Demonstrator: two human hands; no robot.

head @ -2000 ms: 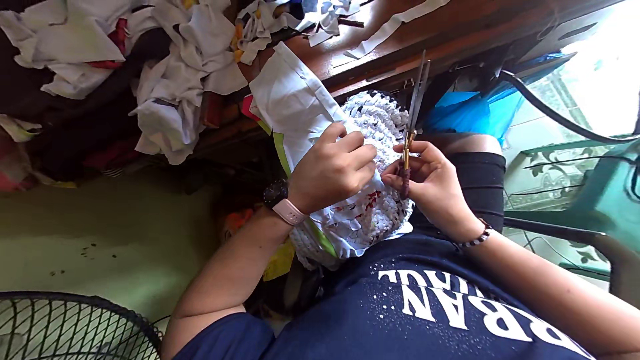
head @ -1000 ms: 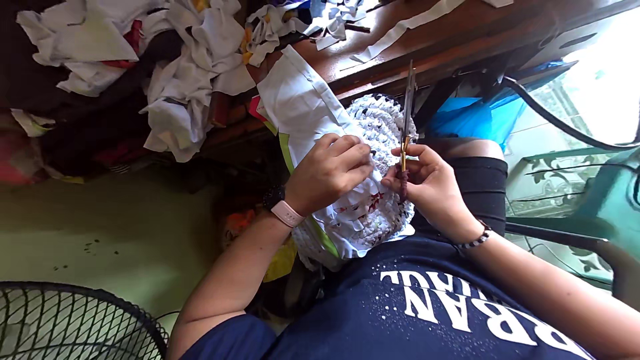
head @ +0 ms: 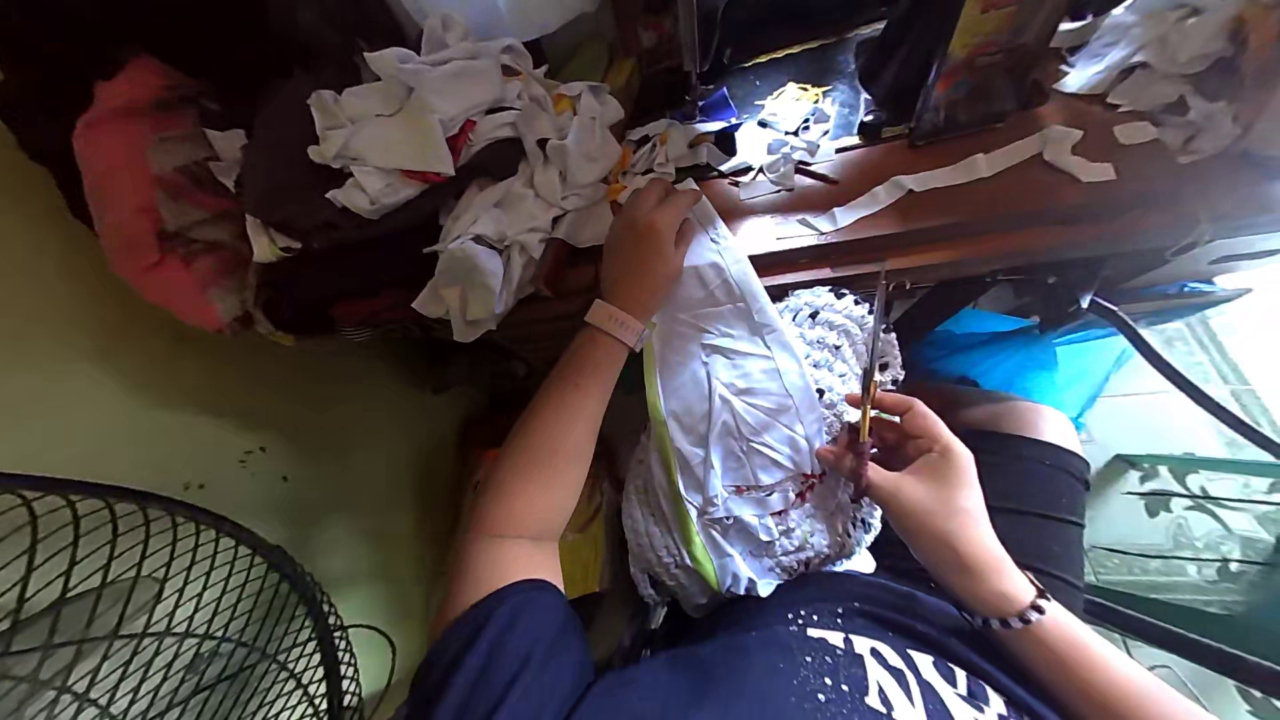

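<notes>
A white cloth piece [head: 735,370] with a lime-green edge lies stretched over my lap, atop a bulky white knotted rag piece [head: 835,340]. At the cloth's upper end, by the table edge, my left hand [head: 650,240] grips its corner. My right hand [head: 915,470] holds scissors [head: 870,370] by their dark-wrapped handles, blades pointing up and looking nearly closed. The fingertips of that hand touch or nearly touch the cloth's right edge. Red marks or threads show near the cloth's lower part.
White fabric scraps [head: 520,150] are heaped at the upper left. On the wooden table [head: 960,220] lie a long white strip [head: 930,180] and more scraps. A black wire fan guard [head: 180,590] stands lower left, a blue plastic bag [head: 1010,360] hangs right, and a green chair [head: 1180,520] is beside my leg.
My left hand has moved from the middle of the cloth up to its top corner, and the cloth is spread out longer. The scissors stay in my right hand.
</notes>
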